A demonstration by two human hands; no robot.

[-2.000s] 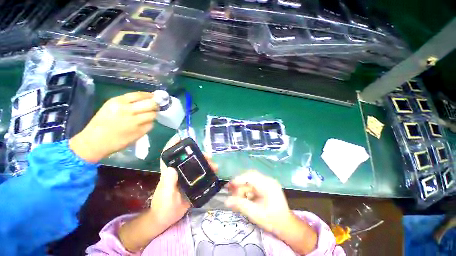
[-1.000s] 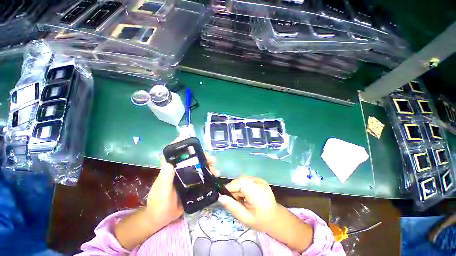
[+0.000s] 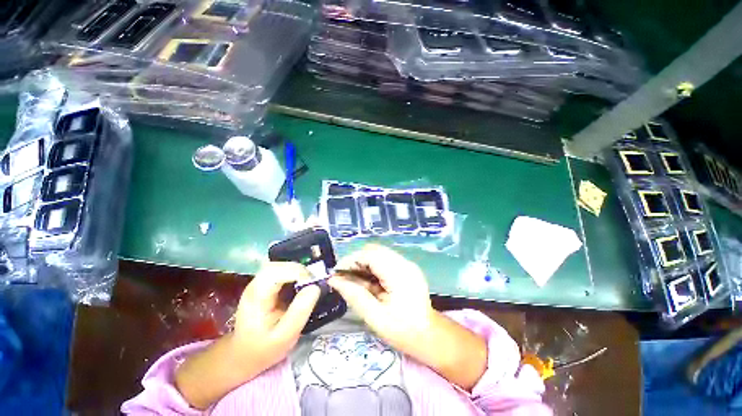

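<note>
The black device front housing [image 3: 302,246] is held above my lap, tilted, its middle covered by my fingers. My left hand [image 3: 274,305] grips it at its left side, with thumb and finger together over its window. My right hand [image 3: 384,294] reaches over its right side, fingertips pinched near a small whitish piece [image 3: 319,272] on the window. A dark thin tool, perhaps tweezers, shows blurred in my right fingers. The short blister tray [image 3: 386,213] with dark parts lies on the bench behind.
White bottle [image 3: 259,176] with open lid and blue pen [image 3: 290,172] stand behind left. White cloth [image 3: 543,249] and film scraps [image 3: 483,275] lie right. Bagged tray [image 3: 65,179] far left, framed parts tray [image 3: 669,213] far right. Orange-handled tool [image 3: 538,366] near my lap.
The other person's blue-sleeved arm has left the bottle. My left fingers have come over the housing's window and my right fingertips have moved in to meet them. The view has shifted slightly.
</note>
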